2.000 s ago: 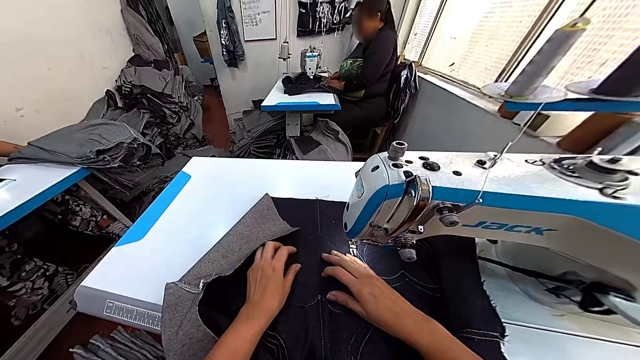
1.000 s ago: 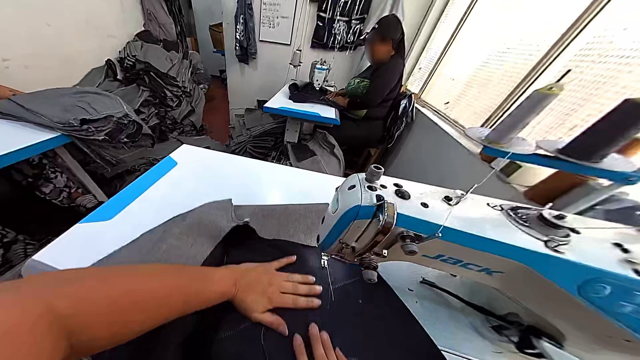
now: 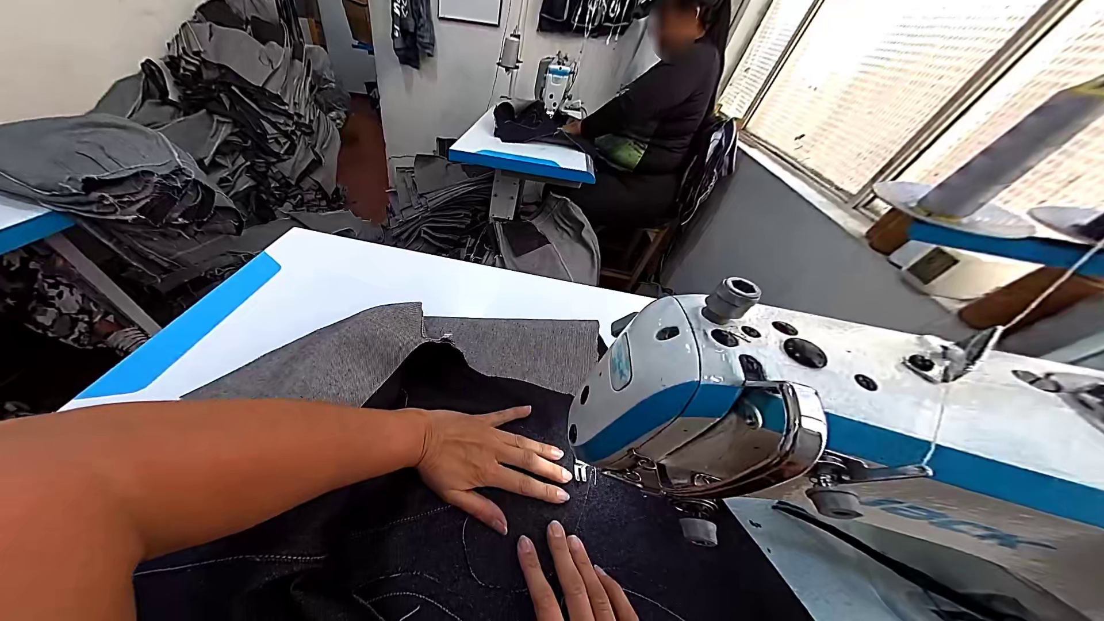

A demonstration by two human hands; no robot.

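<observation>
Dark denim fabric (image 3: 638,539) with pale stitching lies under the needle area of a white and blue Jack sewing machine (image 3: 655,379). My left hand (image 3: 492,461) rests flat on the denim, fingers spread, its fingertips just left of the presser foot (image 3: 582,472). Below it my right hand (image 3: 573,578) has its extended fingers on the same denim; the rest of that hand is cut off by the bottom edge. Behind my left hand the cloth folds back, showing its grey side (image 3: 526,345).
A co-worker (image 3: 660,112) sits at another sewing machine (image 3: 556,82) beyond the white table (image 3: 345,267). Piles of grey garments (image 3: 250,112) fill the left back. Thread cones (image 3: 1009,155) stand at the right, beside the window.
Two seconds ago both hands lay side by side on the denim; now my left arm reaches across from the left and my right hand is lower. The denim has been turned. The view has shifted.
</observation>
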